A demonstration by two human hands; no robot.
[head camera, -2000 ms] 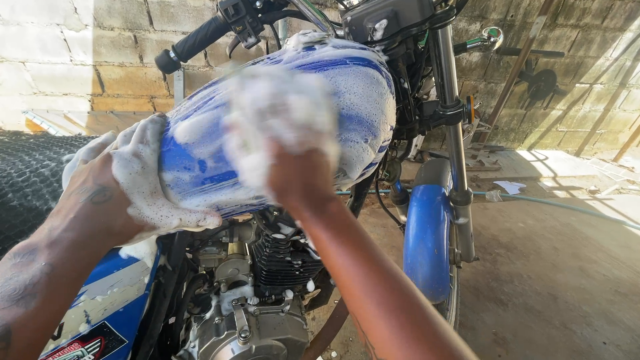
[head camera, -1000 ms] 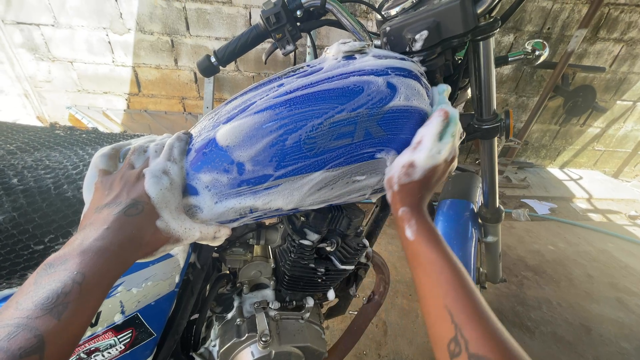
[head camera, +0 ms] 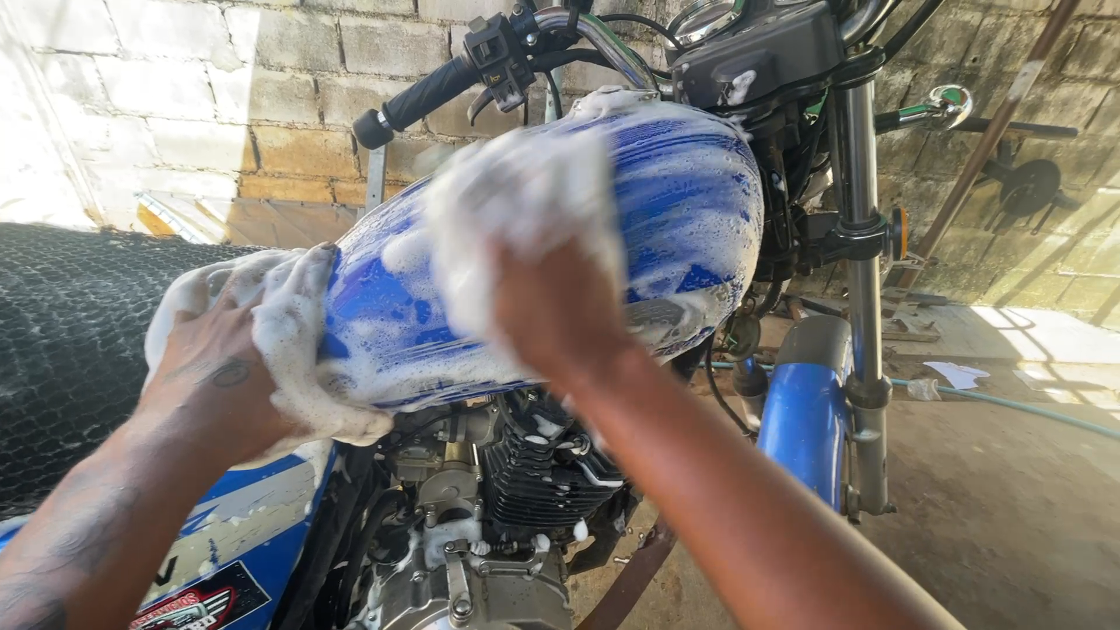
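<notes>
A motorcycle's blue fuel tank (head camera: 691, 192), streaked with white suds, fills the middle of the view. My right hand (head camera: 551, 289), blurred and thick with foam, lies over the tank's side; something sponge-like may be under the foam, but its shape is hidden. My left hand (head camera: 236, 350), also foamy, rests against the tank's rear end where it meets the black textured seat (head camera: 70, 315). No object shows in that hand. Below the tank, the finned engine cylinder (head camera: 542, 481) and the metal engine cover (head camera: 472, 586) carry spots of foam.
The handlebar grip (head camera: 429, 92) juts out at the upper left of the tank. The fork tube (head camera: 862, 219) and blue front fender (head camera: 805, 411) stand at the right. A thin hose (head camera: 1006, 398) crosses the concrete floor, and a block wall (head camera: 289, 52) runs behind.
My right hand has moved left from the tank's front end to its middle. Foam now covers raised lettering seen on the tank one second ago. My left hand keeps its place at the tank's rear.
</notes>
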